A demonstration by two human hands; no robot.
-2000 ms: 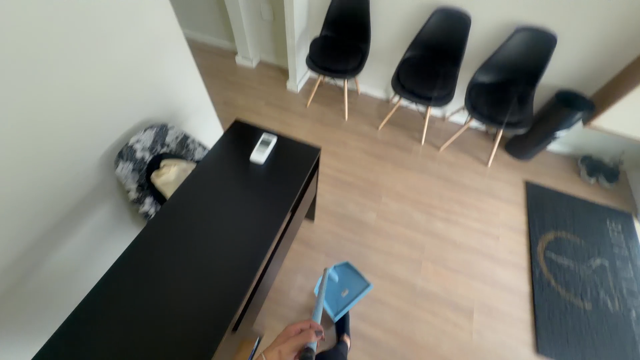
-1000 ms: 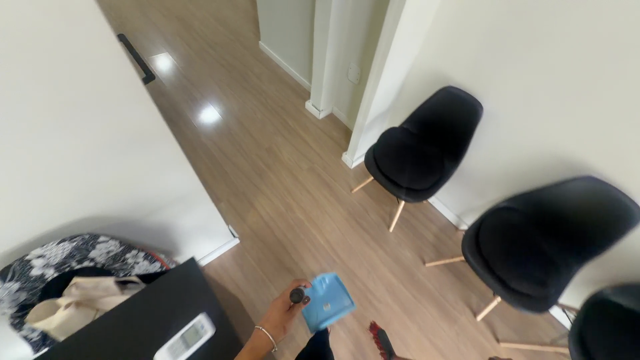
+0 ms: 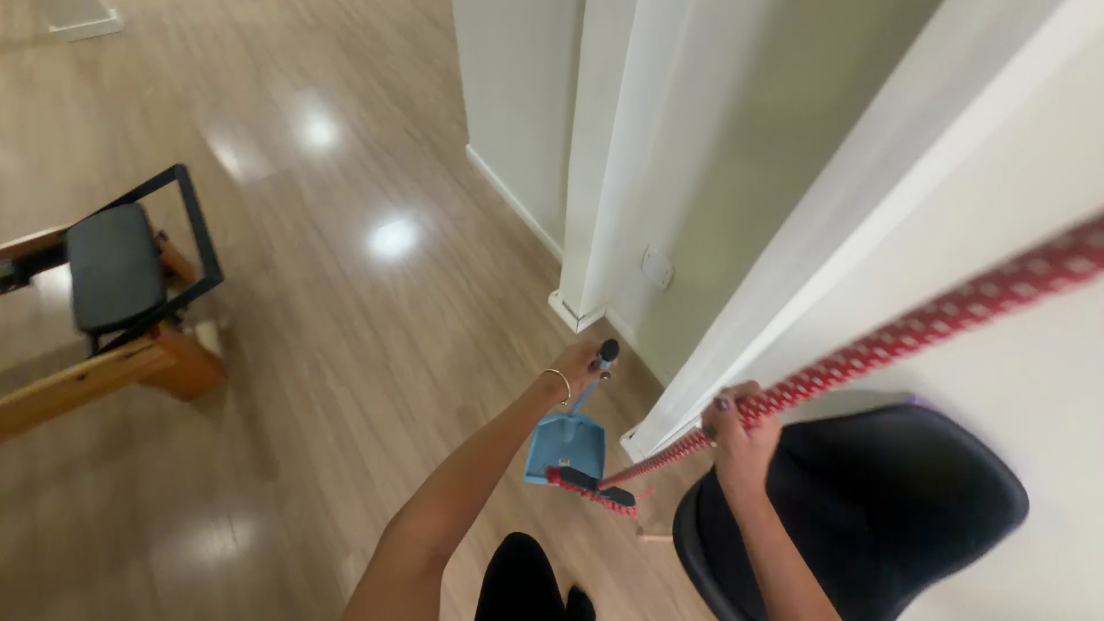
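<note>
Near the middle, my left hand (image 3: pixel 580 366) is closed on the long handle of a blue dustpan (image 3: pixel 567 440), whose pan lies low by the floor beneath it. My right hand (image 3: pixel 743 423) grips the red handle with white pattern (image 3: pixel 914 336) of a broom, which runs from the upper right down to the left. The broom head (image 3: pixel 595 490), dark with red bristles, overlaps the front edge of the pan; whether the two touch I cannot tell. A small light bit shows on the pan.
A black chair (image 3: pixel 862 500) stands at lower right, below my right forearm. White door trim (image 3: pixel 776 267) and a wall with a baseboard rise beside the pan. At left is wooden exercise equipment with a black pad (image 3: pixel 119 267) and bar. My dark-clothed leg (image 3: pixel 517 578) shows at the bottom.
The view has swung far towards the doorway, away from the desk and chair row. The dustpan has travelled along in my left hand. The broom and my gripping right hand are now plainly in sight.
</note>
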